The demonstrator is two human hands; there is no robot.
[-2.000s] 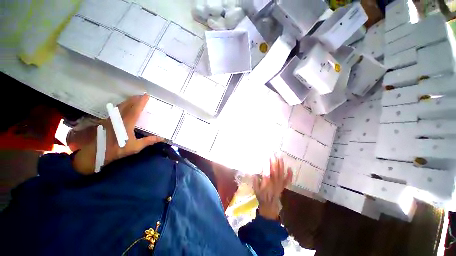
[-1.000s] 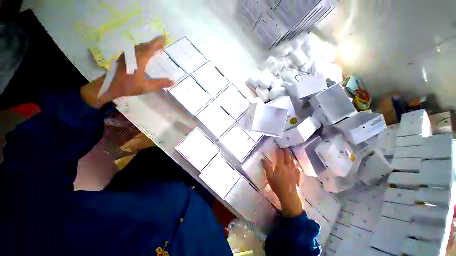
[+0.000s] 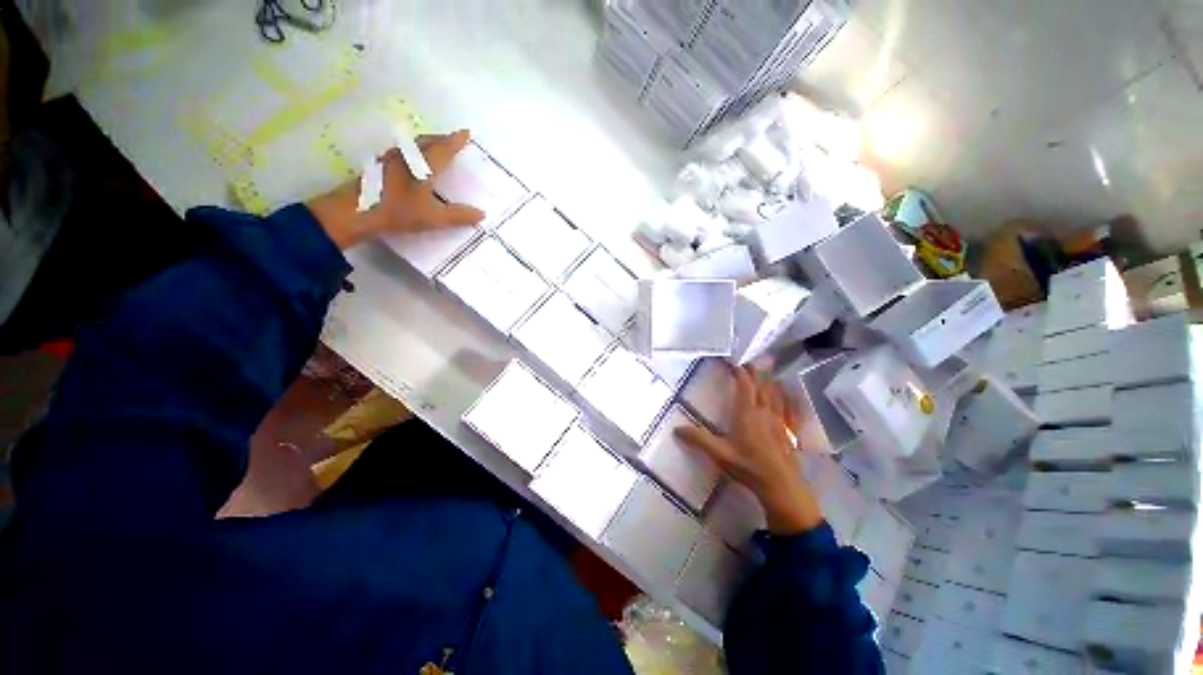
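White open box bases (image 3: 493, 282) stand in tight slanting rows, with a shorter row (image 3: 520, 414) along the near table edge. My left hand (image 3: 402, 195), with white strips on its fingers, rests on the row's upper left end box, thumb and fingers spread. My right hand (image 3: 755, 446) lies on the boxes at the lower right end, fingers apart. An empty white lid (image 3: 693, 318) sits tilted at the rows' right side. The surfaces under both palms are hidden.
A heap of white lids (image 3: 864, 264) lies to the right, small white lumps (image 3: 752, 172) behind it. Printed boxes (image 3: 719, 53) are stacked near the wall. Finished white boxes (image 3: 1135, 435) stand far right. Yellow sheets (image 3: 284, 112) and a black cable (image 3: 293, 17) lie upper left.
The view has shifted. Compared with the oldest frame, my left hand has moved from the near edge to the far row's end, and my right hand has moved in onto the boxes.
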